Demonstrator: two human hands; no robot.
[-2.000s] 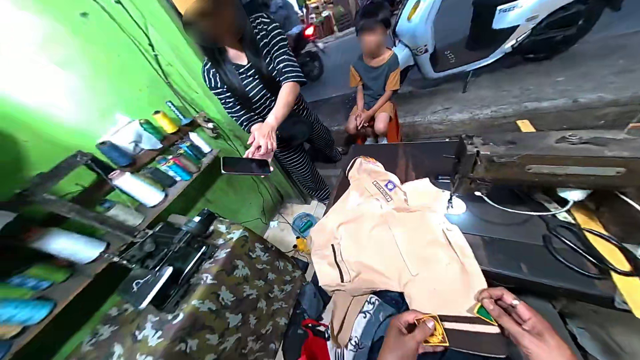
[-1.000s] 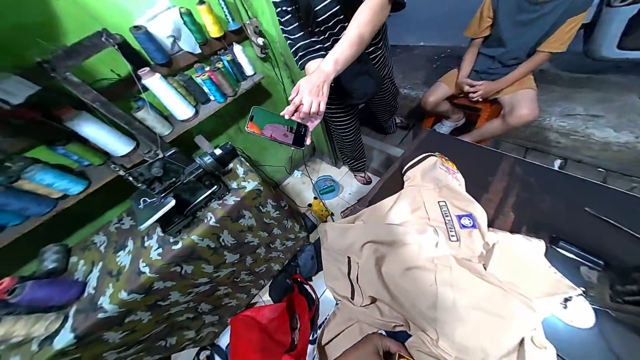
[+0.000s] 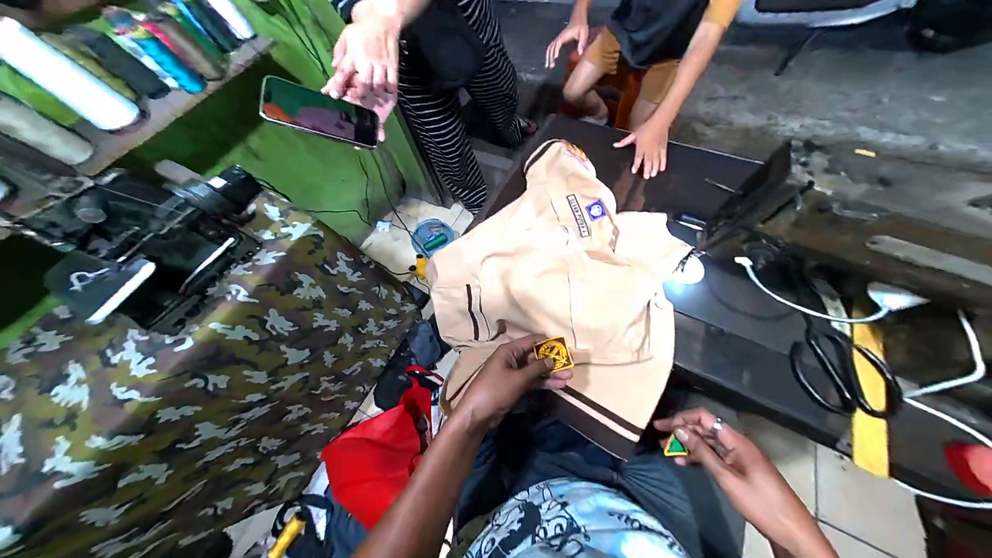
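My left hand (image 3: 515,376) pinches a square yellow and dark embroidered patch (image 3: 553,354) over the lower part of a tan uniform shirt (image 3: 542,271). My right hand (image 3: 709,446), with a ring on one finger, holds a small green triangular patch (image 3: 676,444) with a yellow edge, just right of the shirt's dark-striped hem. The shirt lies spread on a dark sewing table (image 3: 697,174) and hangs toward my lap. A name strip and a purple badge (image 3: 595,210) are on its chest. The sewing machine (image 3: 891,225) stands at the right, its lamp lit beside the sleeve.
Black-handled scissors (image 3: 841,372) and a yellow ruler-like strip (image 3: 869,395) lie at right among white cables. Another sewing machine (image 3: 163,240) and camouflage cloth (image 3: 232,372) are at left, below thread spools (image 3: 70,74). One person holds a phone (image 3: 318,112); another's hand touches the table's far edge. A red cloth (image 3: 380,457) hangs nearby.
The seated person's hands, clasped before, are now apart, one on the table. My two hands have moved apart, each with a patch. The view has shifted.
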